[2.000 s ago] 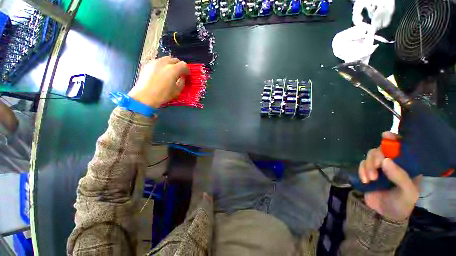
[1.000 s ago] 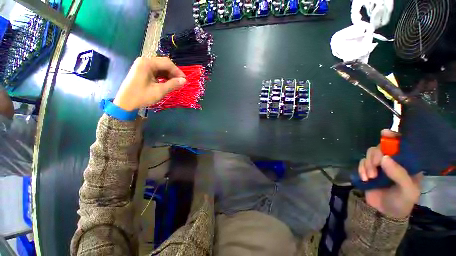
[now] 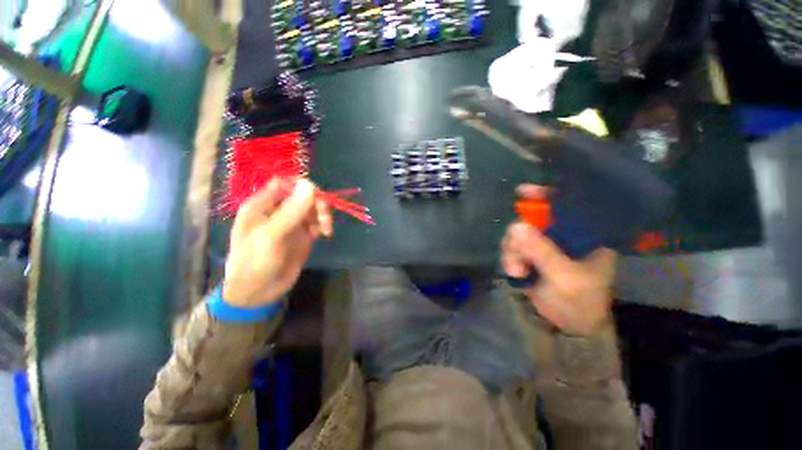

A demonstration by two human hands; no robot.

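My left hand (image 3: pixel 274 242) pinches several red lead wires (image 3: pixel 348 204), whose ends stick out to the right of the fingers. The red wire bundle (image 3: pixel 259 165) lies just beyond this hand, with the black wire bundle (image 3: pixel 274 110) above it. My right hand (image 3: pixel 558 272) grips the soldering gun (image 3: pixel 580 176) by its handle, near the orange-red trigger; its long tip points up and left. A row of small circuit boards (image 3: pixel 428 169) lies on the mat between my hands, touched by neither. The view is blurred.
Finished boards with blue parts (image 3: pixel 378 31) lie at the mat's far side. Crumpled white cloth (image 3: pixel 528 75) lies beyond the gun, and a dark fan (image 3: pixel 629 35) stands upper right. The shiny green conveyor (image 3: pixel 114 228) runs along the left, with a small black block (image 3: pixel 125 110) on it.
My left hand has moved right and nearer me, and red wires now show in its fingers. The right hand and gun appear further left and raised. The whole view has shifted.
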